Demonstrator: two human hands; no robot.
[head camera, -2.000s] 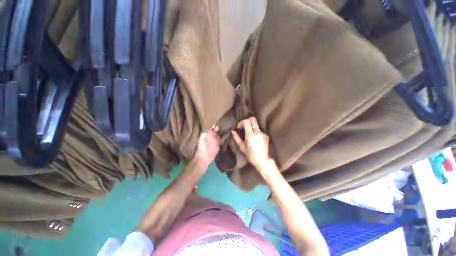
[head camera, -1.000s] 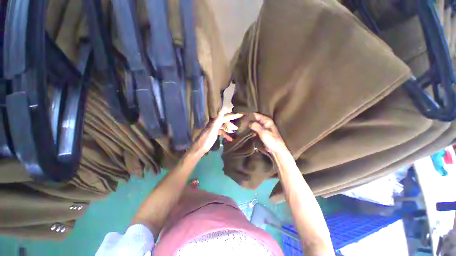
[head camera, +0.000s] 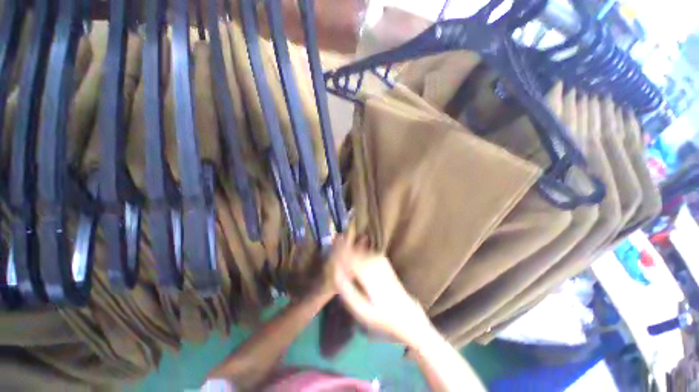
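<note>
Brown coats hang from dark plastic hangers in front of me. My right hand and my left hand are close together at the gap between the left and right groups of coats, by the near coat's edge. The hands are blurred and overlap. What the fingers hold is hidden, so I cannot tell their grip. A dark brown piece of cloth hangs just below the hands.
A dense row of dark hangers with brown coats stands at the left. More hangers run back at the upper right. A white table with coloured items and a blue crate-like thing are at the right. The floor is green.
The view has tilted up, showing more hangers and the coat's top. My hands have come together and overlap. The pale strip seen by my right hand a second ago is no longer clearly visible.
</note>
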